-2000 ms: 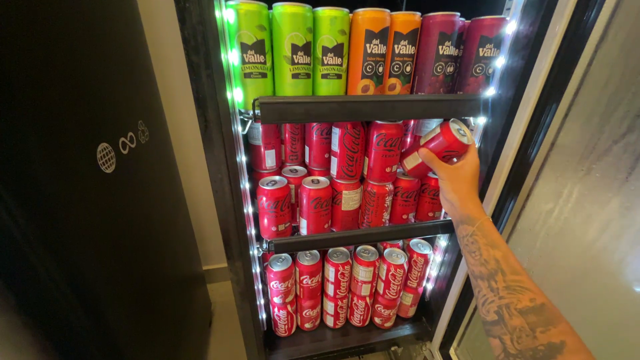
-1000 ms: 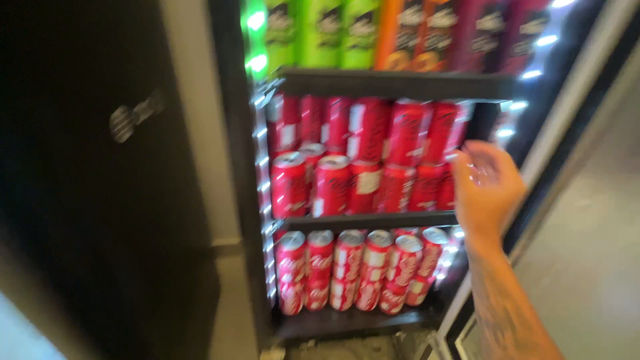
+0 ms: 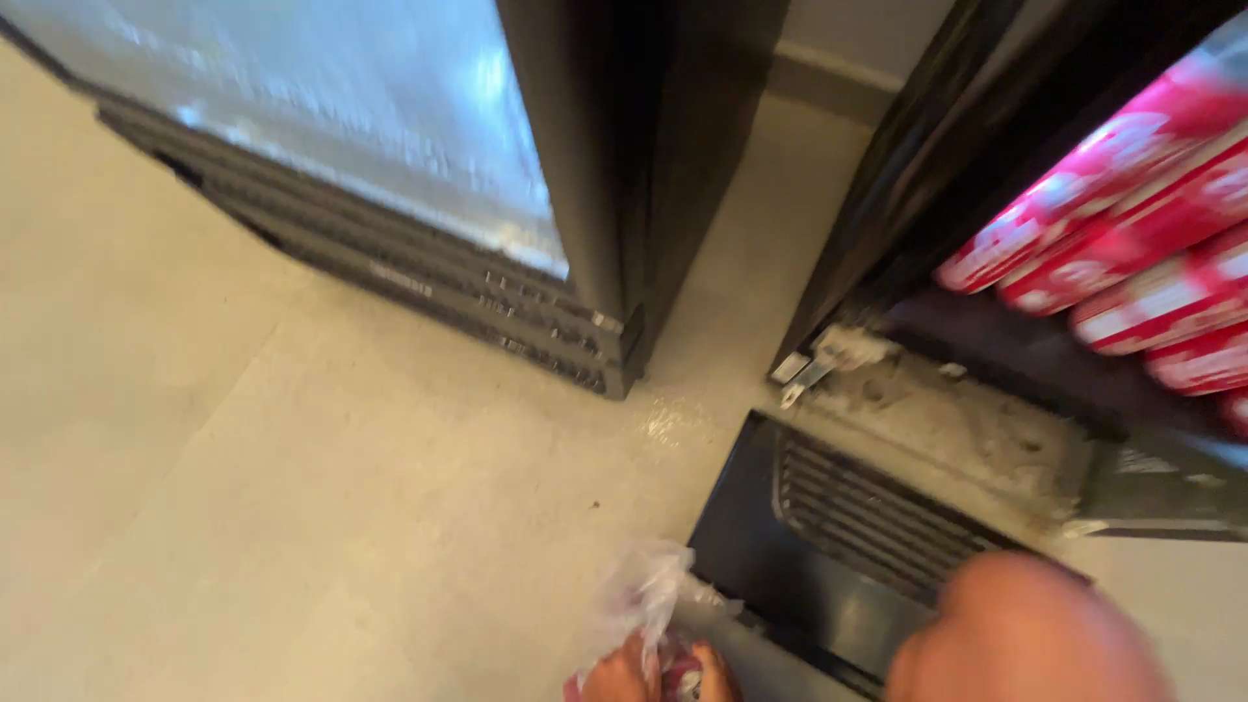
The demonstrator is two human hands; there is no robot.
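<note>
At the bottom edge, my left hand (image 3: 620,675) has its fingers closed on crumpled clear plastic wrap (image 3: 645,583). Dark red cans (image 3: 681,677), partly wrapped, show just beside it. What appears to be my right hand (image 3: 718,673) touches the cans from the other side; only a small part shows, so its grip is unclear. More red cans (image 3: 1102,249) lean in the view at right, inside the lit black cooler (image 3: 907,195). A large blurred patch of bare skin (image 3: 1024,634) is at lower right, its body part unclear.
A black slatted grille panel (image 3: 829,546) lies on the floor before the cooler's exposed dusty base (image 3: 946,419). A metal hinge bracket (image 3: 805,378) sticks out at its corner. Another black glass-door cooler (image 3: 585,195) stands at upper left. Beige floor (image 3: 341,507) spreads across the left.
The view has swung down from the shelves to the floor. The right hand held a red can at the middle shelf earlier; now both hands appear low, at the wrapped cans.
</note>
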